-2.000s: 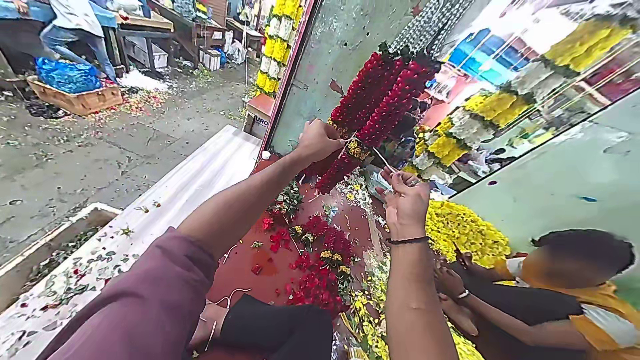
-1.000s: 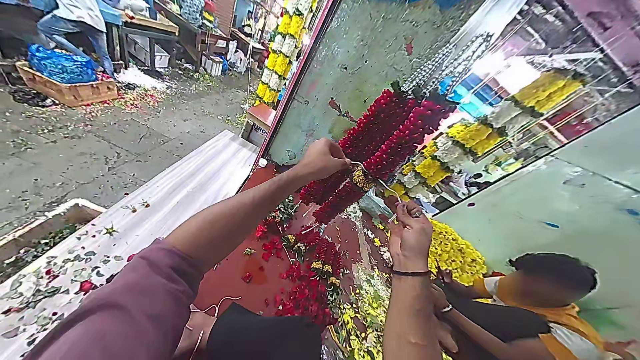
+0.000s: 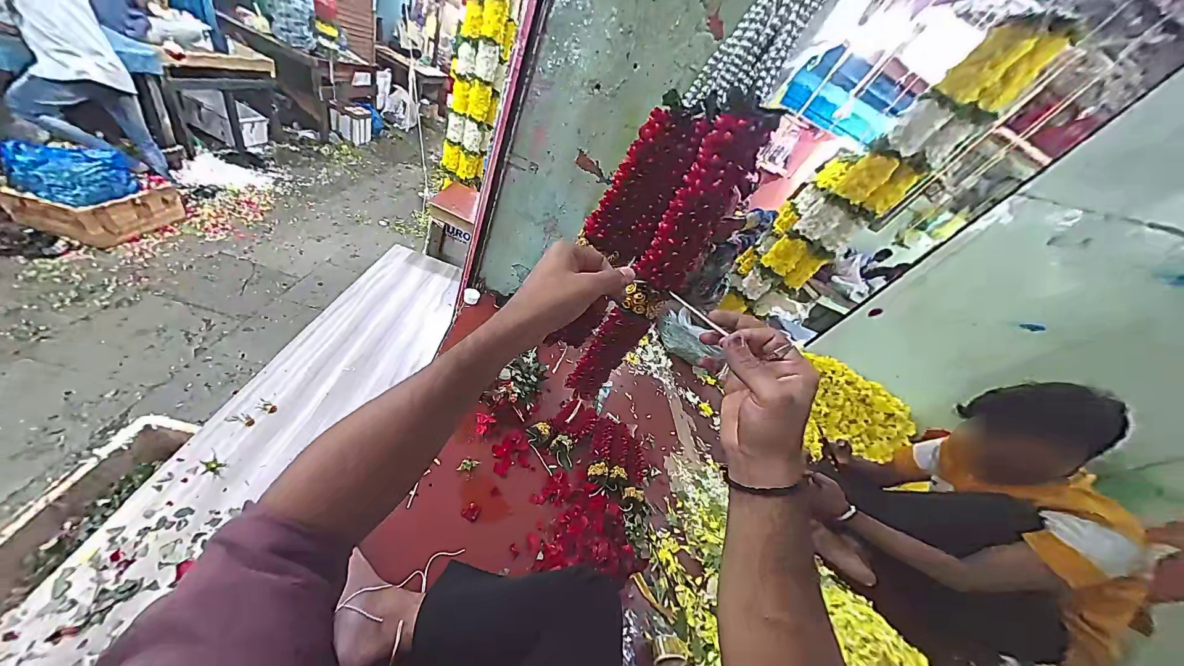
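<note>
A red flower garland point(image 3: 689, 199) hangs in front of me from silvery cords point(image 3: 749, 51), with a gold and yellow beaded band point(image 3: 638, 299) around its lower part. My left hand point(image 3: 578, 282) pinches a thin string at the left of this band, fingertips close to the red strands. To the band's right, my right hand point(image 3: 763, 384) grips a pale string point(image 3: 696, 313) that runs taut toward the garland. A clear plastic piece point(image 3: 683, 335) shows behind the right fingers. What lies behind the band is hidden.
Red petals and garland pieces point(image 3: 592, 518) lie on the red floor below. A seated person point(image 3: 1045, 527) is close on the right beside heaped yellow flowers point(image 3: 856, 407). At left runs a white ledge point(image 3: 324, 370) with scattered leaves; a mirror point(image 3: 860, 166) stands behind the garland.
Both hands stay at the garland's band. The string between the right hand and the band, curved one second ago, is now straight.
</note>
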